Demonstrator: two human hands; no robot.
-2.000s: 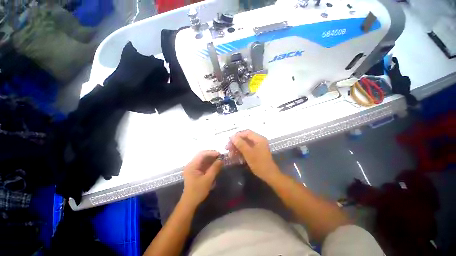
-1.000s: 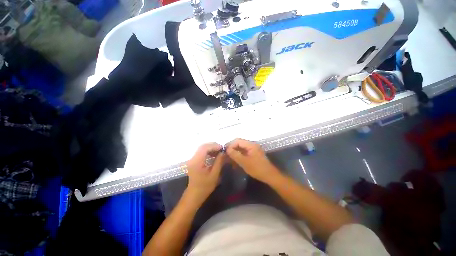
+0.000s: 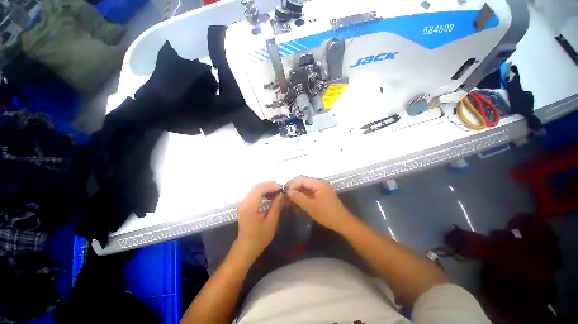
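My left hand (image 3: pixel 258 212) and my right hand (image 3: pixel 317 201) meet at the front edge of the table. Their fingertips pinch a tiny dark item (image 3: pixel 284 189) between them; it is too small to identify. The white sewing machine (image 3: pixel 405 60) with a blue stripe stands behind my hands. Its needle area (image 3: pixel 304 95) is a cluster of metal parts. Black cloth (image 3: pixel 171 88) lies heaped at the left of the table and reaches to the needle area.
Slim dark snips (image 3: pixel 380 123) lie on the machine bed. Orange and red rings (image 3: pixel 478 110) lie at its right end, beside black cloth (image 3: pixel 521 95). A measuring strip (image 3: pixel 405 166) runs along the table's front edge. A blue bin (image 3: pixel 152 275) stands below left; plaid garments (image 3: pixel 25 234) lie far left.
My hands were slightly apart two seconds ago; their fingertips have come together. They have barely moved in the last second. The view has shifted slightly.
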